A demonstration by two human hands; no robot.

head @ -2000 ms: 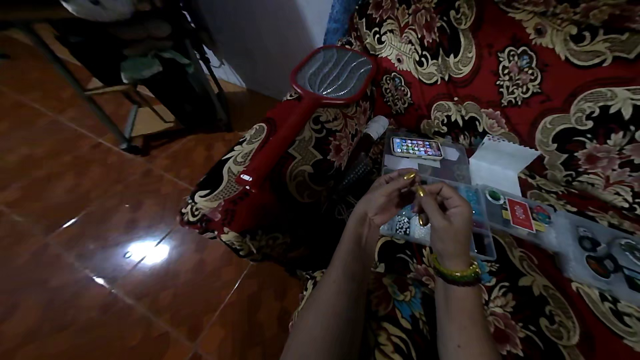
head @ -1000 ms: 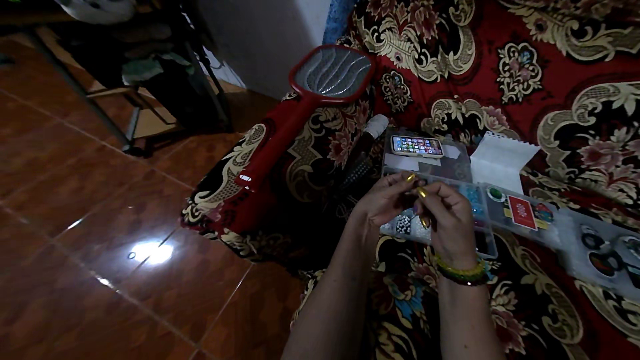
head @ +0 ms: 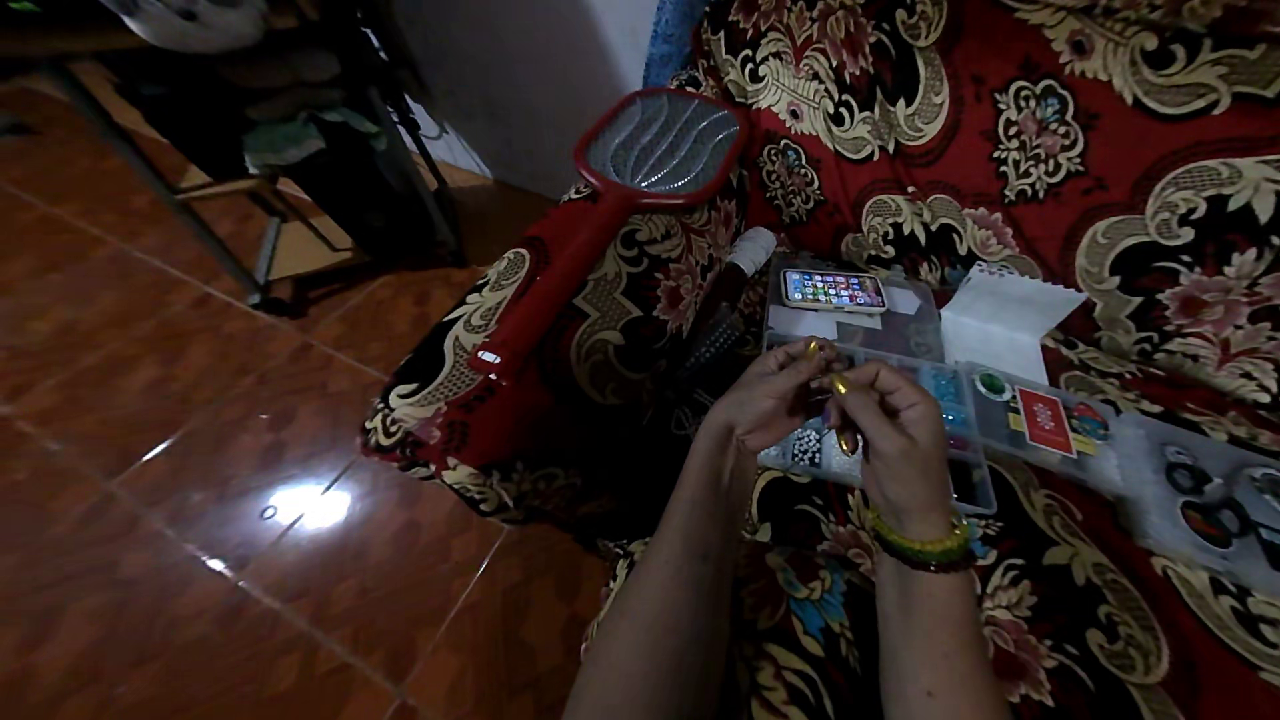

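Observation:
My left hand (head: pixel 765 400) and my right hand (head: pixel 890 430) meet fingertip to fingertip over a clear compartment box (head: pixel 980 480). Both pinch something too small and dark to make out. Beads lie in the box: black and white ones (head: pixel 806 447) and white ones (head: pixel 842 460) below my hands, light blue ones (head: pixel 942 385) to the right of them. The opened lid (head: pixel 910 335) carries a lit smartphone (head: pixel 832 289) and pieces of paper. Yellow, green and dark beaded bracelets (head: pixel 922 545) circle my right wrist.
A red electric fly swatter (head: pixel 540 290) leans over the sofa arm at left. Right of the bead box are a folded white card (head: pixel 1000 320), a case with a red card (head: pixel 1045 422) on it, and a clear container with scissors (head: pixel 1215 520). A metal-framed stand (head: pixel 150 180) is on the tiled floor.

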